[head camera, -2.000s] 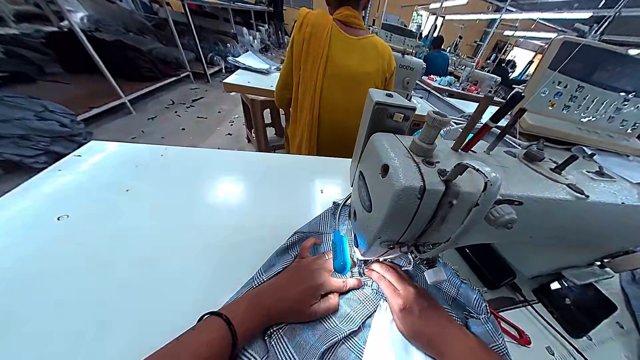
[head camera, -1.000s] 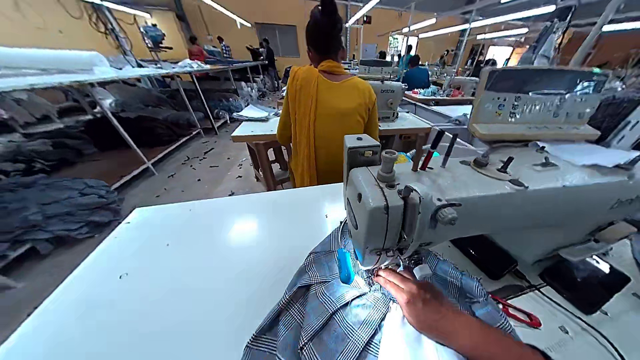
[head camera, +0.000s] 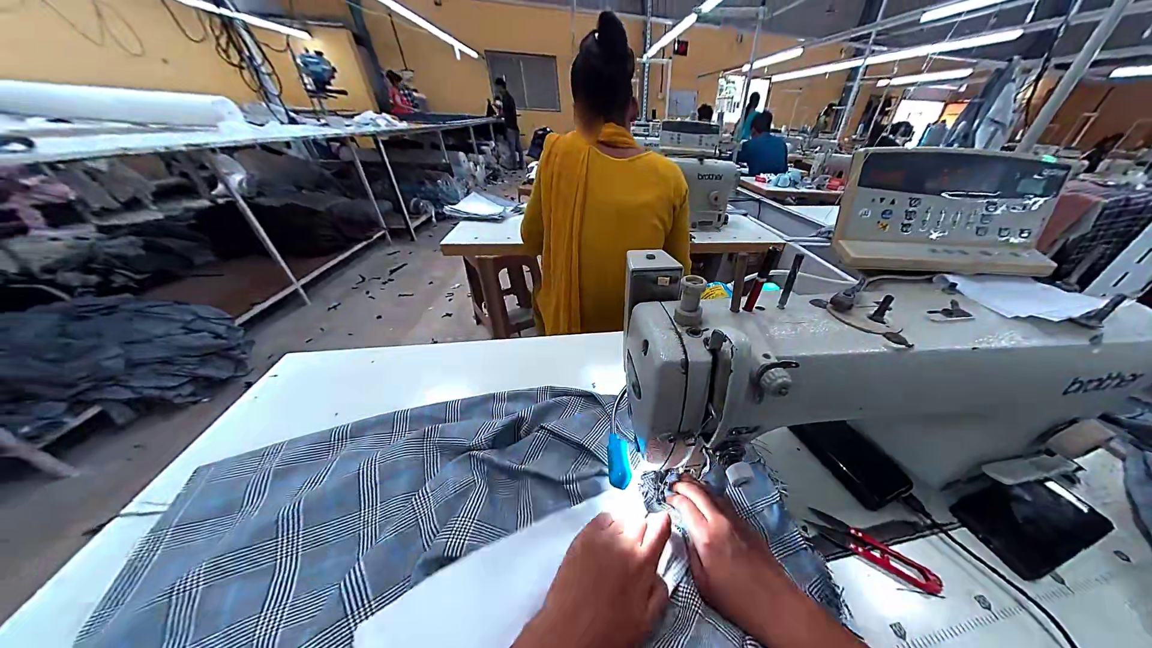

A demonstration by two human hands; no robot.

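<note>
Grey plaid fabric (head camera: 360, 504) is spread over the white table, with a white piece of material (head camera: 486, 585) lying on it. The Brother sewing machine (head camera: 684, 378) stands over the fabric, its needle area lit and partly hidden by cloth. My left hand (head camera: 616, 567) presses on the white piece just in front of the needle area. Beside it, my right hand (head camera: 720, 540) has its fingertips on bunched plaid fabric close to the presser foot. A blue lamp piece (head camera: 619, 461) hangs left of the needle. Whether the fingers pinch the cloth is not clear.
Red-handled thread snips (head camera: 886, 558) lie right of the fabric. Near the machine are a black phone (head camera: 855, 463), a dark flat device (head camera: 1030, 526) and a cable. A person in yellow (head camera: 621, 225) sits ahead. Piled dark cloth (head camera: 117, 351) lies at the left.
My left hand, out of view one second ago, is back beside my right hand. The plaid fabric now spreads far to the left across the table, and more of the white piece shows.
</note>
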